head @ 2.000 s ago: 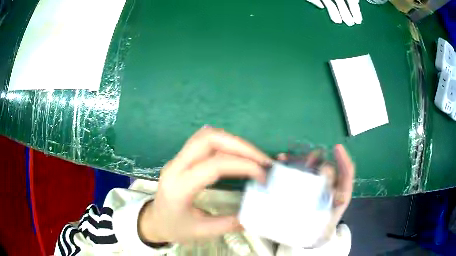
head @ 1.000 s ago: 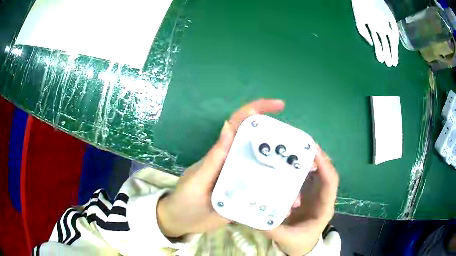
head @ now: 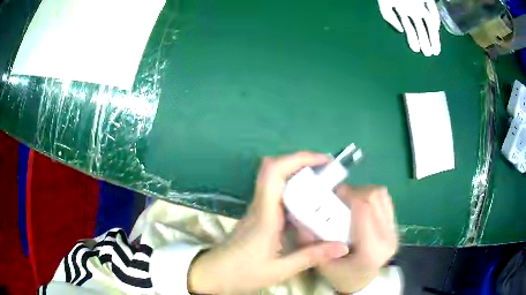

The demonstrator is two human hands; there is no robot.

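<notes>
A white travel plug adapter (head: 317,204) is held above the front edge of the green table. Its side with small slots faces me, and its metal pins point up and to the right. My left hand (head: 265,230) grips it from the left, with the thumb along its lower edge and fingers over the top. My right hand (head: 369,230) is blurred at the adapter's right side; its fingers are partly behind the block, and I cannot tell how firmly it touches.
A white pad (head: 431,134) lies right of centre. A white glove (head: 416,23) and a clear bottle (head: 461,14) are at the top right. White adapters (head: 516,144) stand at the right edge. A white sheet (head: 83,43) lies under film at left.
The adapter has turned from its pin face towards me to a side view with the pins pointing up right. My right hand has shifted around its right side. The camera view has shifted slightly.
</notes>
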